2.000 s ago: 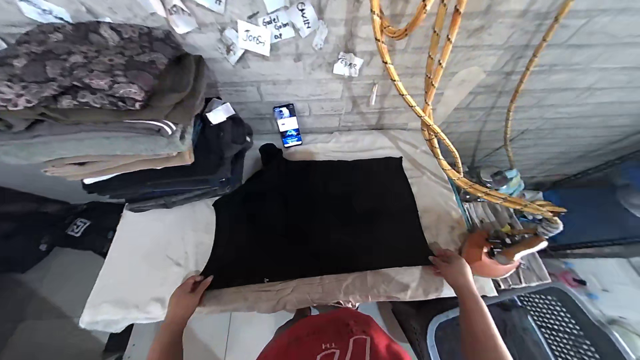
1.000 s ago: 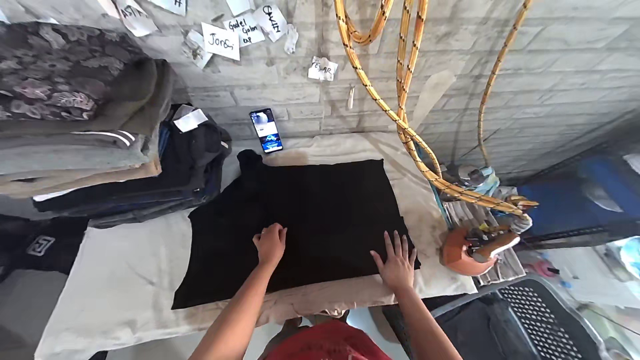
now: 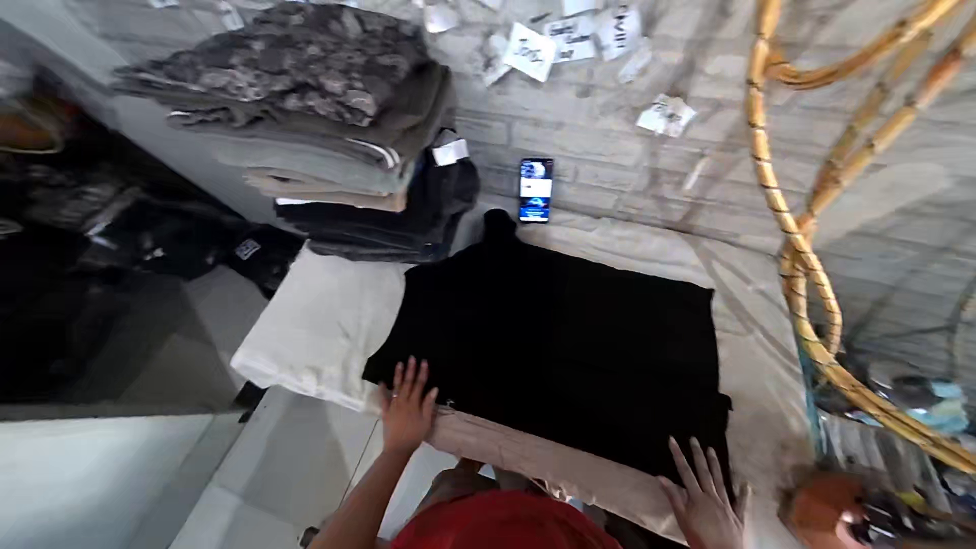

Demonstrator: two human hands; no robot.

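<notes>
A black cloth garment lies spread flat on a table padded with pale cloth. My left hand rests with spread fingers on its near left corner. At the near right corner, my right hand lies flat with fingers apart, partly on the black cloth. Neither hand grips anything. The garment's far end is bunched into a small dark lump near a smartphone, which leans upright against the wall with its screen lit.
A tall stack of folded clothes stands at the far left of the table. Yellow rope-like cords hang at the right, above an orange-bodied iron. Paper slips bearing writing are stuck on the brick wall. Dark garments lie further left.
My left hand has moved from the middle of the black cloth to its near left corner and opened. My right hand is nearer the near right corner. The view has turned left.
</notes>
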